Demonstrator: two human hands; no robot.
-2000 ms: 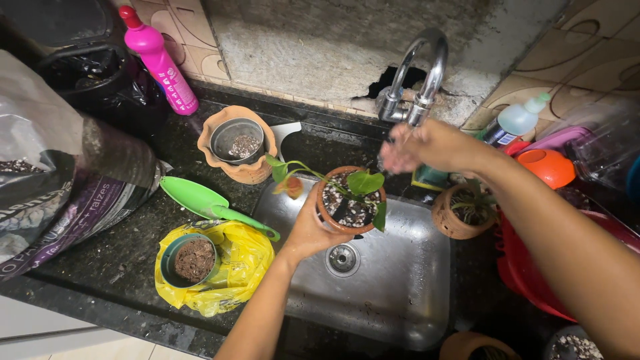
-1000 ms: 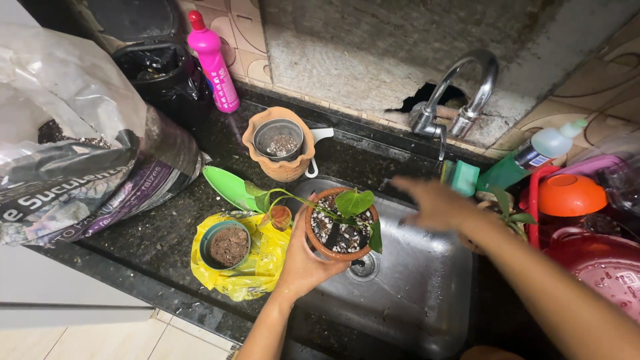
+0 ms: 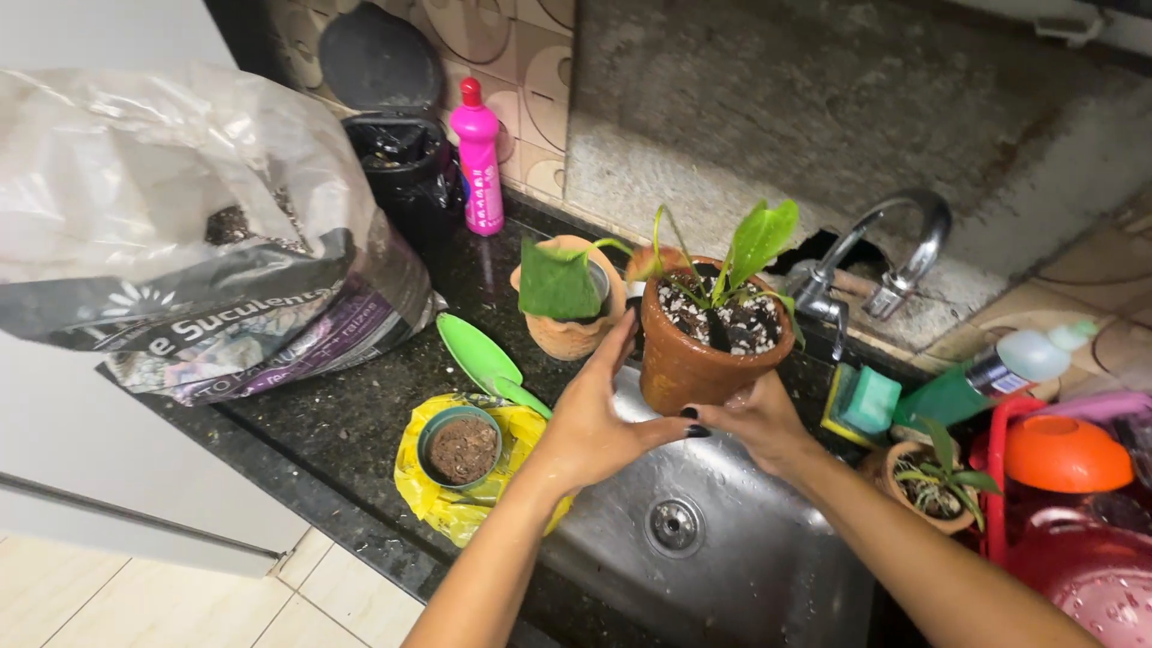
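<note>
A terracotta pot (image 3: 697, 373) holding a leafy green plant (image 3: 760, 241) in soil with white granules is held up above the steel sink (image 3: 747, 558). My left hand (image 3: 598, 409) grips its left side and my right hand (image 3: 756, 418) its lower right, with the thumbs close together at the front. One large drooping leaf (image 3: 560, 281) partly covers a scalloped clay pot (image 3: 567, 337) on the counter. Left of my left hand, a green trowel (image 3: 481, 355) lies near a small green pot of brown soil (image 3: 462, 448), which rests on a yellow plastic bag (image 3: 423, 499).
A large substrate bag (image 3: 198, 234) stands at left, beside a lined black bin (image 3: 405, 171) and a pink bottle (image 3: 479, 162). The chrome faucet (image 3: 927, 234) rises behind the sink. Sponges (image 3: 868, 400), a green bottle (image 3: 954, 387), a small potted plant (image 3: 936, 486) and red dishes (image 3: 1080, 558) crowd the right.
My right hand, apart from the pot in both earlier frames, now holds it together with my left. The pot is raised and more upright, showing its side. The view has shifted left.
</note>
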